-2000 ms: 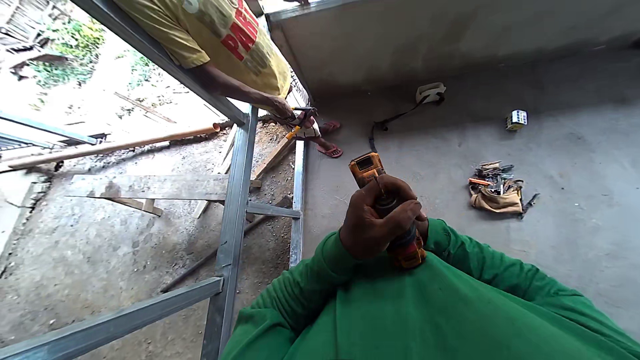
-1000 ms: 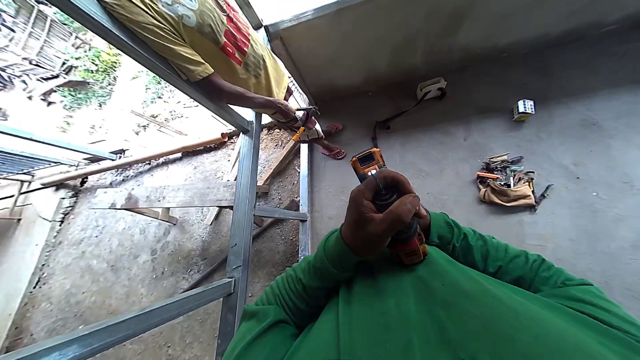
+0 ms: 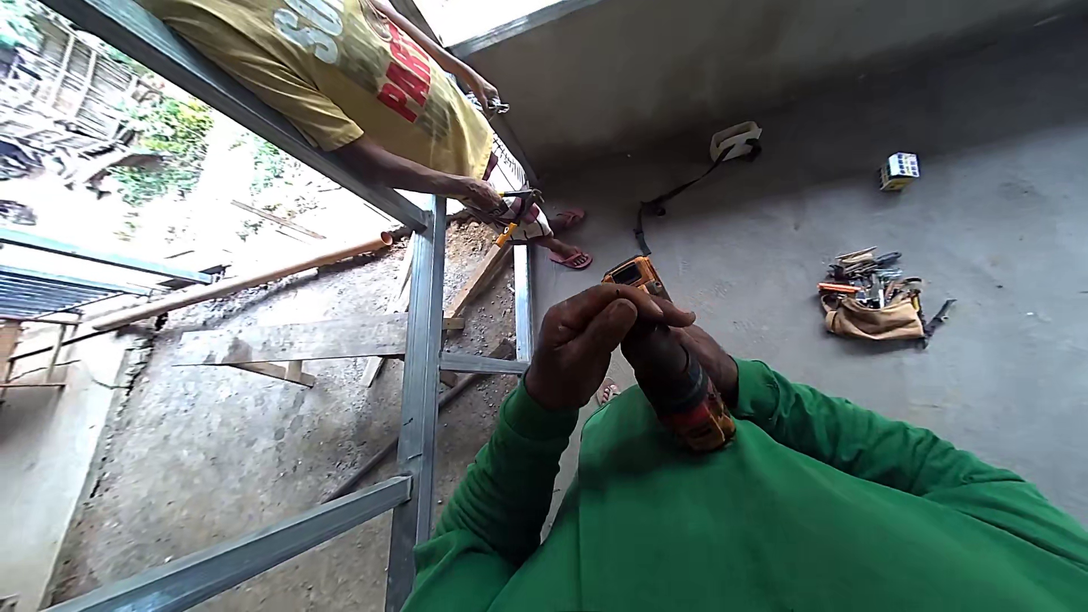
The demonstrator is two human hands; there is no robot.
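An orange-and-black cordless drill point(image 3: 701, 416) is held close against my green shirt, its battery end towards the top. My right hand point(image 3: 712, 361), partly hidden behind the tool, is wrapped around its handle. My left hand point(image 3: 586, 340) has its fingers curled over the dark chuck end point(image 3: 653, 348); whether a bit is between them is hidden. Beyond the steel frame, a co-worker in a yellow shirt point(image 3: 425, 110) holds a hammer point(image 3: 520, 204) with an orange handle in one hand and a small metal thing in the other.
Galvanized steel framing point(image 3: 422, 340) stands to my left, with a wooden plank point(image 3: 297, 340) and an orange pipe point(image 3: 255, 280) beyond. On the concrete floor to the right are a tan tool pouch point(image 3: 875, 321) full of hand tools, a small box point(image 3: 899, 172) and a white holder with a black strap point(image 3: 735, 143).
My left hand has shifted from around the chuck to over its end, fingers now stretched further across. The co-worker's second hand has come into sight.
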